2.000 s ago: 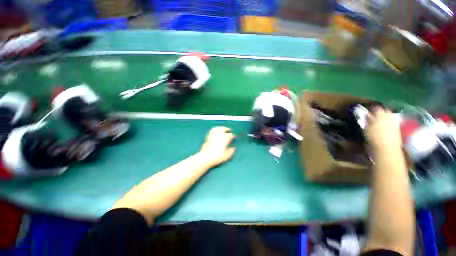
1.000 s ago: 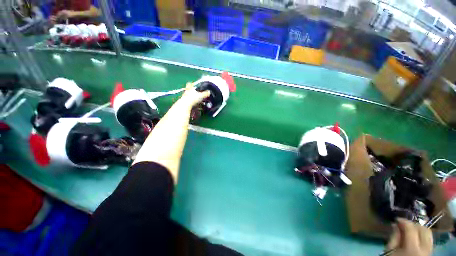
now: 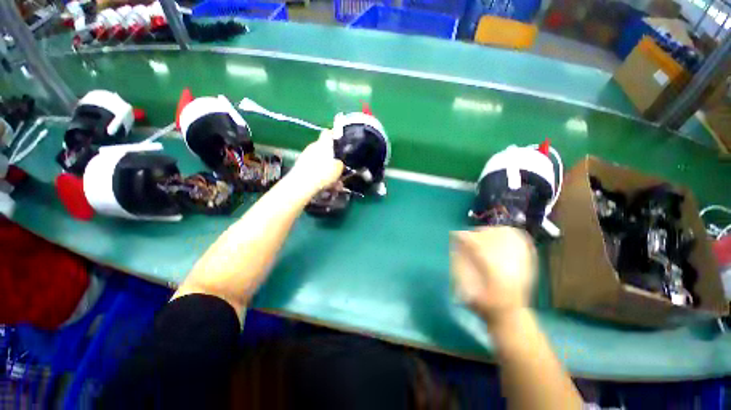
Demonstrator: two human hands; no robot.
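My left hand (image 3: pixel 319 164) grips the left side of a white and black camera housing (image 3: pixel 362 146) with a red tip, at the front edge of the conveyor. A black camera head (image 3: pixel 329 202) with wires lies just below it on the bench. My right hand (image 3: pixel 494 268) is blurred, over the bench in front of another camera housing (image 3: pixel 514 180); its fingers are curled, and whether it holds something cannot be told. That housing has loose wires at its front, partly hidden by my right hand.
An open carton (image 3: pixel 583 248) of black camera heads stands at the right. Several housings (image 3: pixel 104 186) with wired heads lie at the left. The green conveyor (image 3: pixel 417 120) runs behind the bench. Blue crates (image 3: pixel 405 22) stand beyond it. Red fabric (image 3: pixel 40 276) shows at the lower left.
My left hand has brought the housing from the conveyor towards the bench edge. My right hand has moved left from the carton to in front of the right housing.
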